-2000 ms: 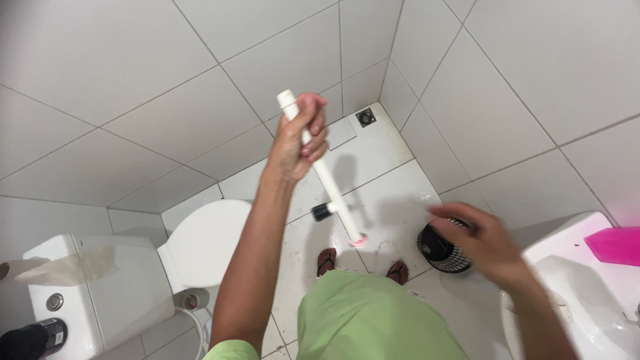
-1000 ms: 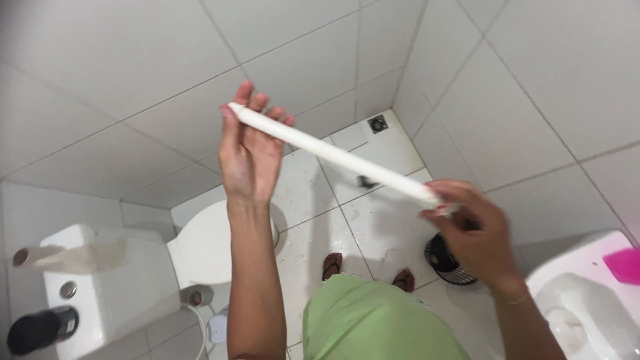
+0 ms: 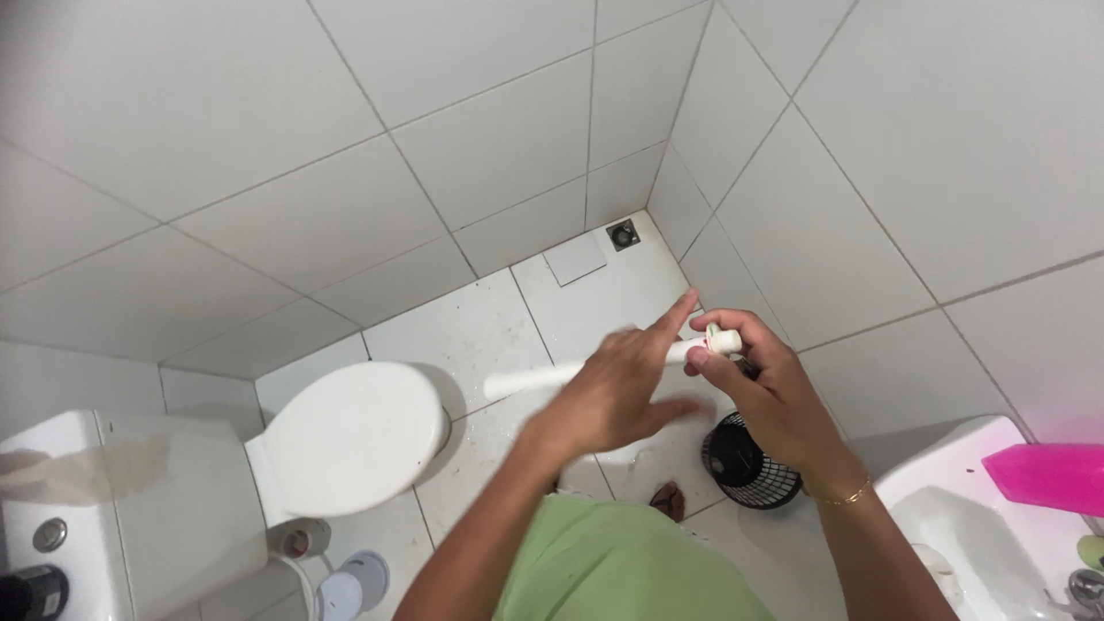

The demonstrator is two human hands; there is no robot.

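A white plastic pipe (image 3: 535,379) runs roughly level across the middle of the view, above the tiled floor. At its right end is a pale fitting (image 3: 723,339) with a bit of red and green on it. My right hand (image 3: 768,388), a thin bracelet at its wrist, holds that end between thumb and fingers. Slightly blurred, my left hand (image 3: 621,388) lies across the pipe with its fingers spread toward the fitting; whether its palm touches the pipe is hidden.
At the left is a toilet with its white lid (image 3: 354,440) down and its tank (image 3: 185,509) beside it. A black mesh bin (image 3: 759,483) stands below my right hand. A white sink (image 3: 975,535) with a pink object (image 3: 1052,474) is at the right. A floor drain (image 3: 623,235) lies in the corner.
My left hand has left the pipe's far left end and moved right, close to my right hand. The pipe, held at its left end before, now has that end free.
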